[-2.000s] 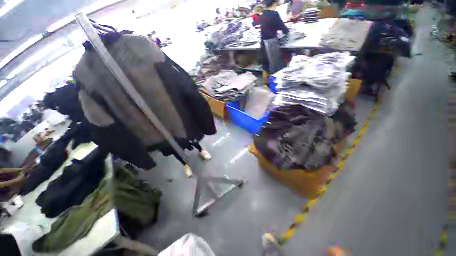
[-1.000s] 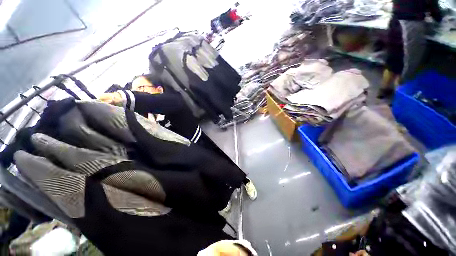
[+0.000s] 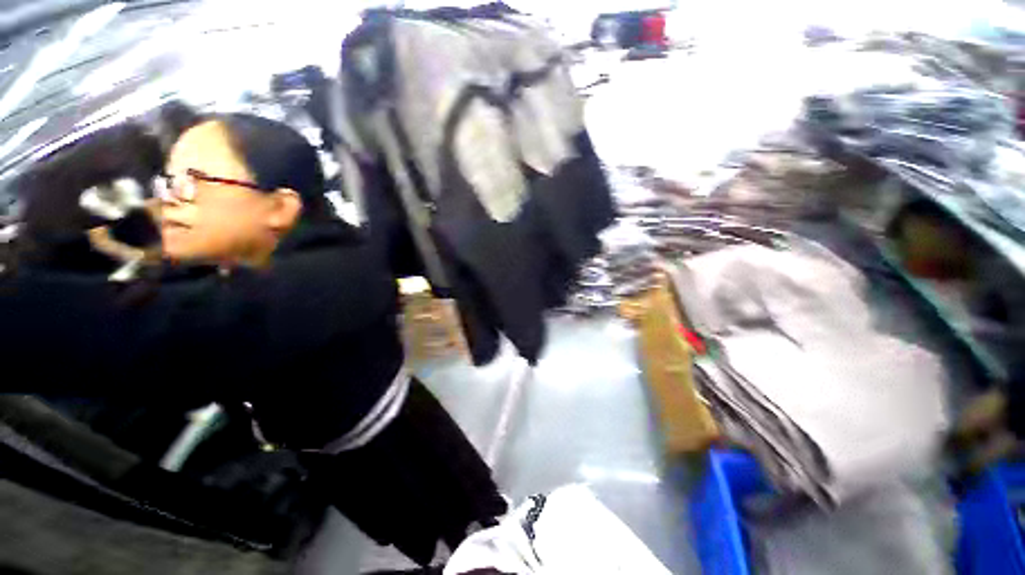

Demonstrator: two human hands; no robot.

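Neither of my hands can be made out. A pale blurred shape, perhaps my own sleeve, shows at the bottom middle, cut off by the edge. Grey and black jackets [image 3: 483,146] hang at the upper middle. Dark and grey cloth [image 3: 79,483] lies or hangs at the lower left, partly hidden by a person's arm.
A person in black [image 3: 304,326] with an arm stretched left stands close at the left. Folded light grey garments [image 3: 832,359] are stacked at the right by a brown carton [image 3: 674,388] and a blue crate [image 3: 725,522]. More garments pile behind, blurred.
The view has moved closer to the person, who now looms large at the left. The hanging jackets and folded stack look bigger. The near grey-black jackets on the rail have mostly left the view.
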